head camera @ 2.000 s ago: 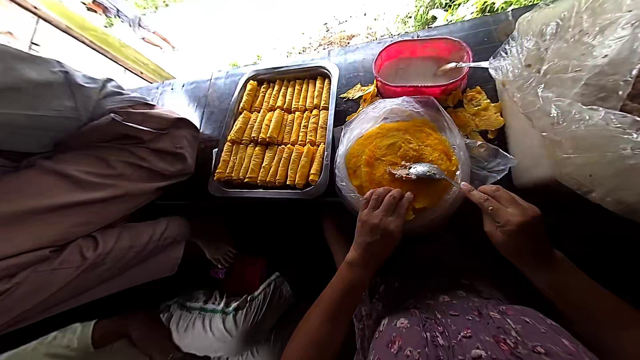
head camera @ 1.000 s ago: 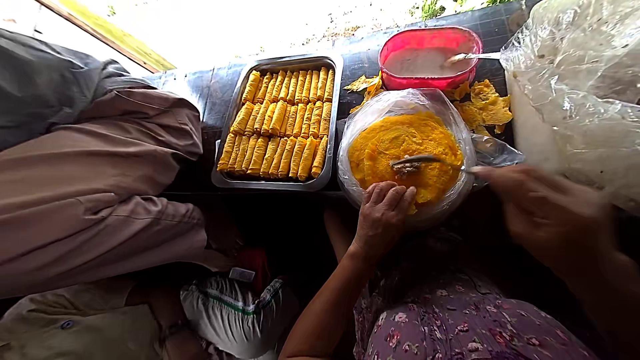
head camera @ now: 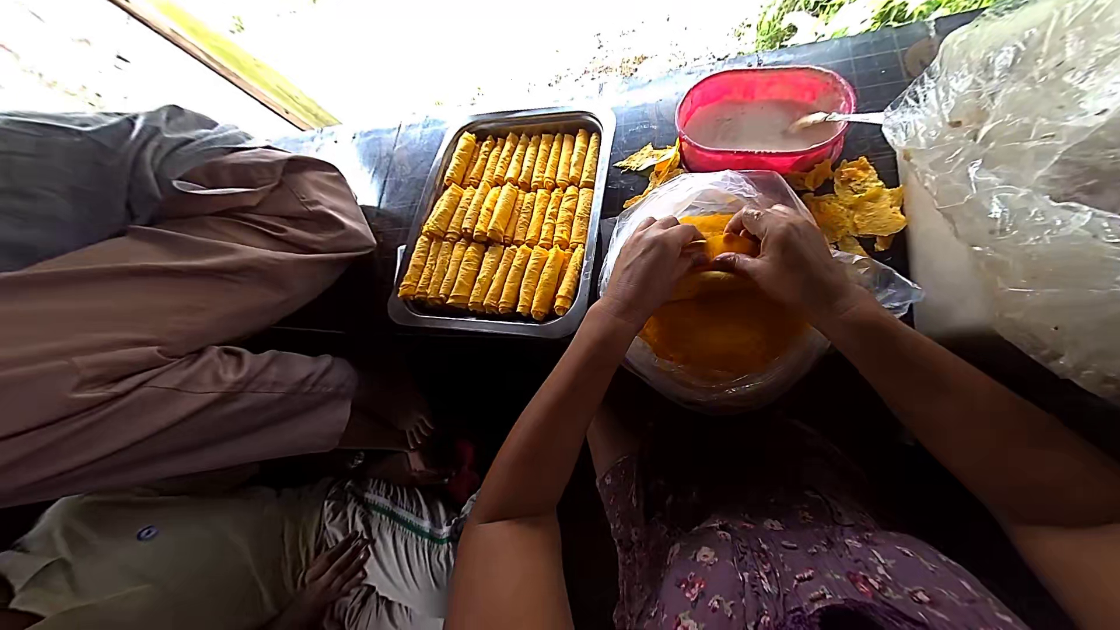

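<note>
Both my hands are over a round stack of yellow-orange wrappers (head camera: 726, 337) that lies on clear plastic. My left hand (head camera: 652, 262) pinches the far part of the top wrapper, which is folded over. Facing it, my right hand (head camera: 783, 258) grips the same fold, thumb and fingers bent. The filling is hidden inside the fold or under my fingers. Left of the stack, a metal tray (head camera: 604, 219) holds several rows of yellow rolls (head camera: 503, 214). Behind the stack stands a pink plastic tub (head camera: 766, 157) of whitish liquid, with a spoon (head camera: 844, 117) resting in it.
Torn yellow wrapper pieces (head camera: 853, 206) lie beside the tub. A large clear plastic bag (head camera: 1024, 175) is at the right. Two people sit at the left, one in brown trousers (head camera: 192, 315), another in a light shirt (head camera: 175, 551). The dark tabletop (head camera: 398, 162) shows beyond the tray.
My right hand has let go of the spoon it held over the filling and moved left onto the wrapper. The wrapper's near part has been lifted and folded away from me.
</note>
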